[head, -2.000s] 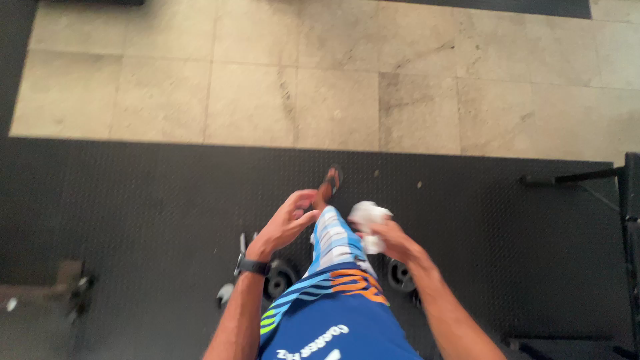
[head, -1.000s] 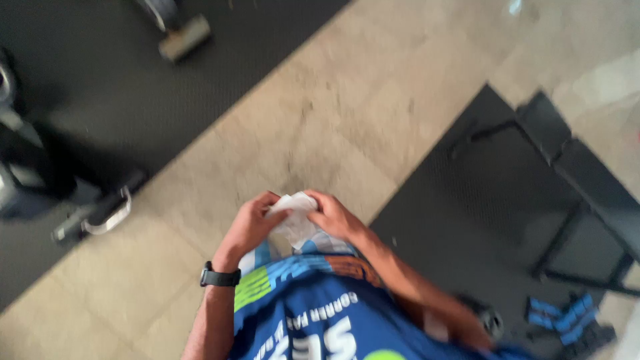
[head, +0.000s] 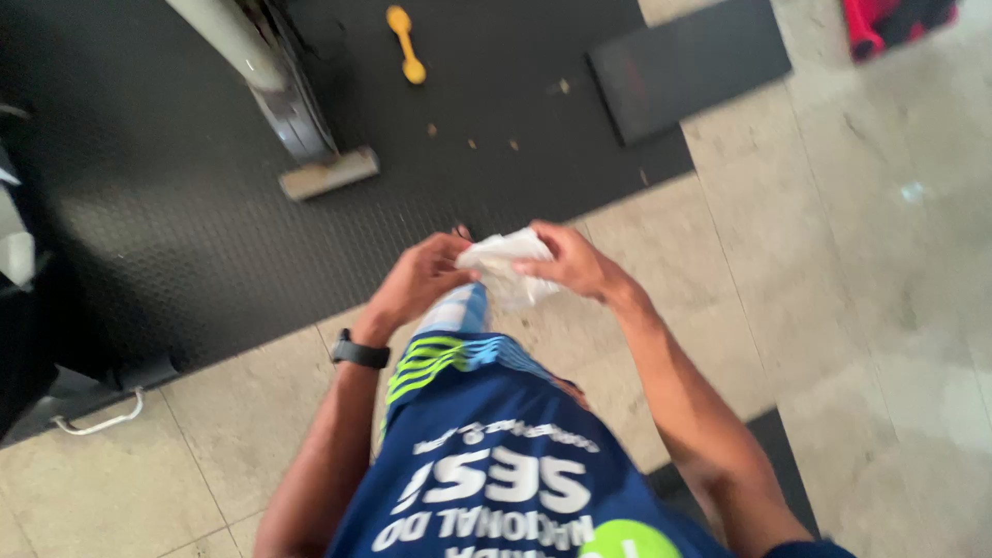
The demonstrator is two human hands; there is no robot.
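Observation:
A crumpled white sheet, thin like a plastic bag or cloth (head: 508,267), is held between both hands in front of my body. My left hand (head: 422,279) pinches its left edge, thumb below and fingers above. On the other side my right hand (head: 577,263) grips the right edge, with its thumb laid across the front. A dark watch (head: 361,351) is on my left wrist. Below the hands are my blue printed shirt (head: 496,449) and light blue and white shorts (head: 453,310).
Black rubber matting (head: 232,248) borders beige floor tiles (head: 814,310). On the matting lie a yellow dumbbell (head: 407,45) and a black flat board or mat (head: 690,70). A gym machine's foot (head: 329,174) stands upper left, a white handle (head: 101,422) lower left, a red object (head: 868,35) upper right.
The white sheet was in my right hand alone two seconds ago; now both hands hold it. The view has moved to another part of the floor.

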